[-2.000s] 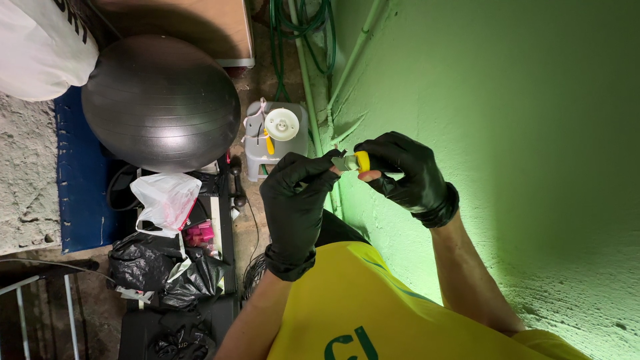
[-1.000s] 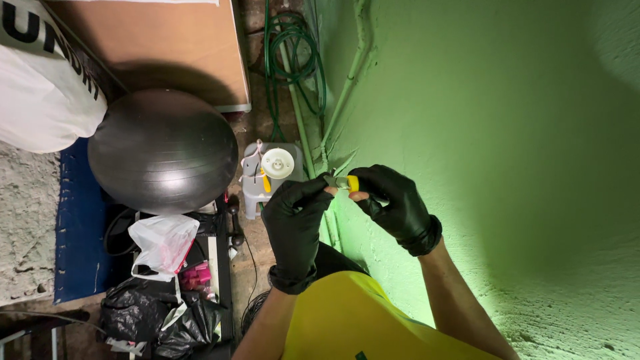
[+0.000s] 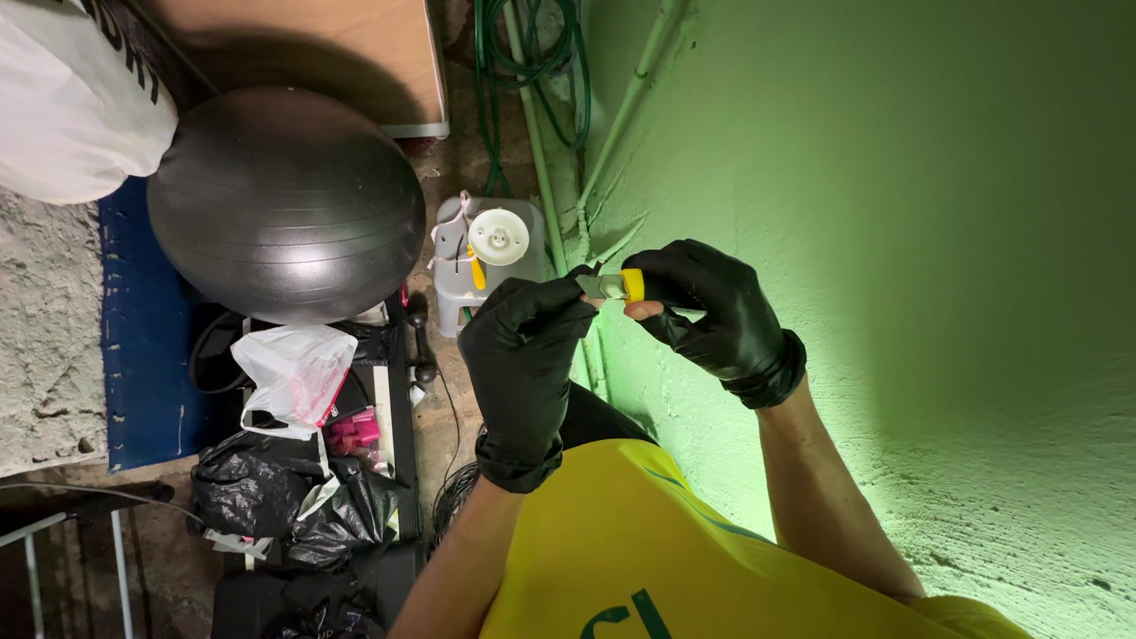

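Note:
A roll of yellow-rimmed tape (image 3: 633, 286), its end partly drawn out as a greyish strip (image 3: 602, 287), is between my two black-gloved hands. My left hand (image 3: 524, 364) pinches the free end of the strip. In my right hand (image 3: 714, 315) the yellow roll is gripped between thumb and fingers; a bare fingertip shows through the glove below it. Beyond the hands stands a grey plastic stool (image 3: 453, 291). On it lie a round white lamp holder base (image 3: 499, 237), a tool with a yellow handle (image 3: 477, 269) and a pale cord (image 3: 461, 211).
A large black exercise ball (image 3: 287, 204) is at the left, with a white plastic bag (image 3: 297, 368) and black bags (image 3: 253, 484) below it. A coiled green hose (image 3: 581, 89) hangs by pipes (image 3: 621, 115) along the green wall (image 3: 843, 177). A dumbbell (image 3: 420, 342) lies on the floor.

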